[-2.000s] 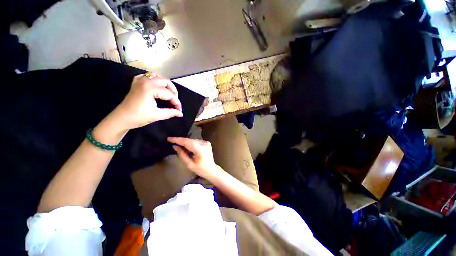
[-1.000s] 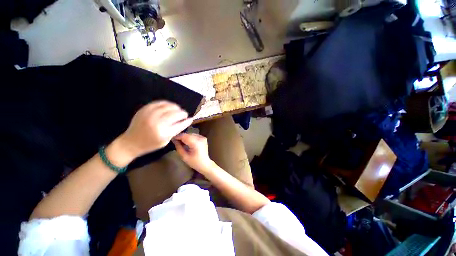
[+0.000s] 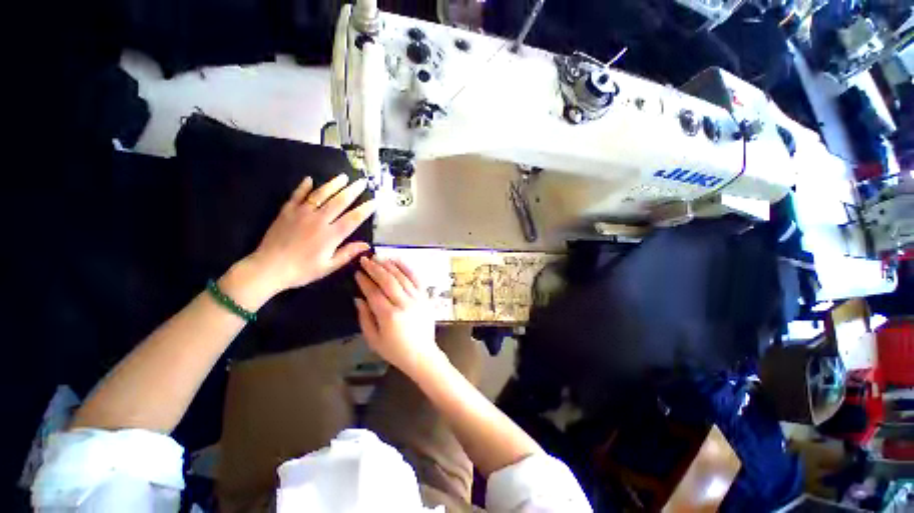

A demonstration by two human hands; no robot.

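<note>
The black garment panel (image 3: 231, 175) lies flat on the table, its right edge running to the presser foot and needle area (image 3: 376, 180). My left hand (image 3: 316, 232) rests flat on the panel, fingers spread, just below and left of the presser foot. My right hand (image 3: 399, 309) is at the table's front edge, its fingertips on the panel's right border beside my left thumb. Whether the fingers pinch the cloth cannot be told. The cream-white sewing machine (image 3: 481, 110) with blue JUKI lettering stretches across the top.
Dark snips (image 3: 524, 210) lie on the machine bed below the arm. A large dark cloth heap (image 3: 651, 301) sits right of the chipped, taped table edge (image 3: 491, 287). A wooden stool (image 3: 705, 473) stands lower right. More black cloth lies at left.
The view has shifted up, showing the whole machine arm. The panel's edge is now at the presser foot. My left hand has flattened onto the cloth, and my right hand has moved up to the table edge.
</note>
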